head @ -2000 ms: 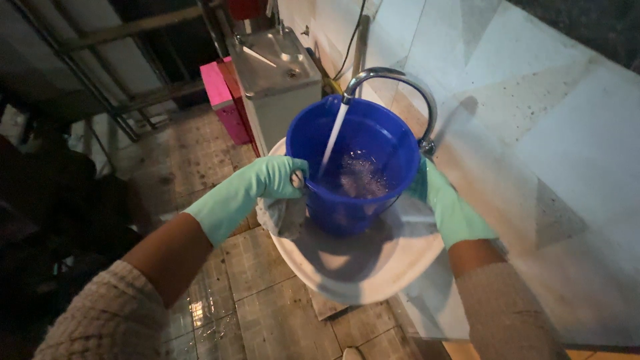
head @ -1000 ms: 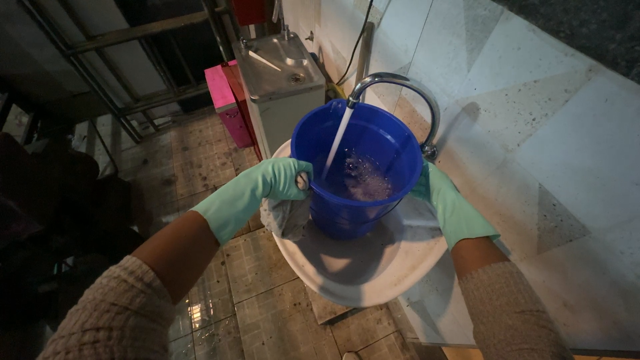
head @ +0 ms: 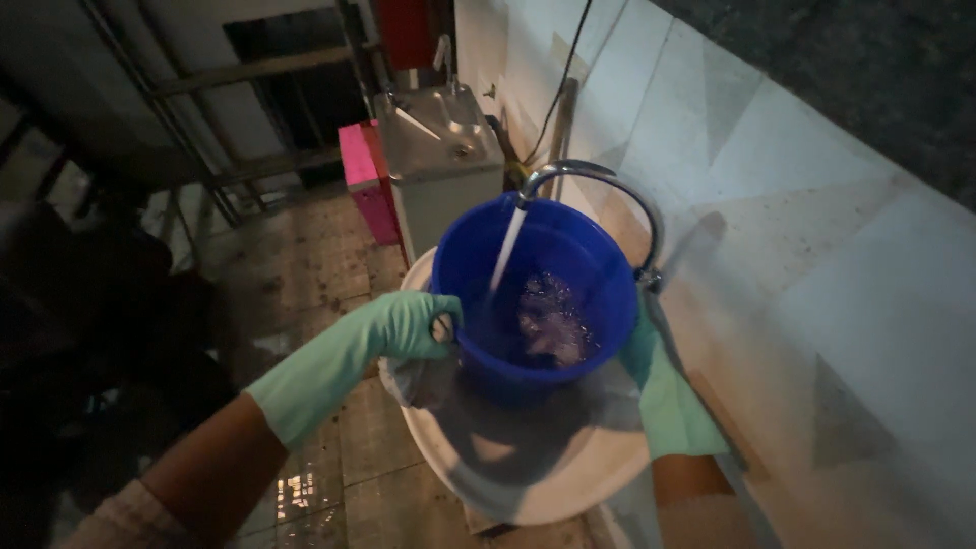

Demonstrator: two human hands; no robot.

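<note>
A blue plastic bucket (head: 534,374) stands in a white washbasin (head: 526,496). From a curved chrome faucet (head: 602,171) fixed at the wall side, a stream of water (head: 507,250) falls into the bucket, where bubbly water (head: 553,320) lies at the bottom. My left hand (head: 415,324), in a mint-green rubber glove, is closed on the bucket's left rim and handle. In a matching glove, my right hand (head: 648,358) rests against the bucket's right side, its fingers mostly hidden behind it. A pale wet cloth (head: 415,381) hangs over the basin's left edge below my left hand.
Beyond the basin stands a steel-topped sink unit (head: 435,145) with a pink box (head: 370,183) beside it. A tiled wall (head: 801,229) runs close along the right. The tiled floor (head: 396,435) is wet in places. Dark, unclear items fill the left side.
</note>
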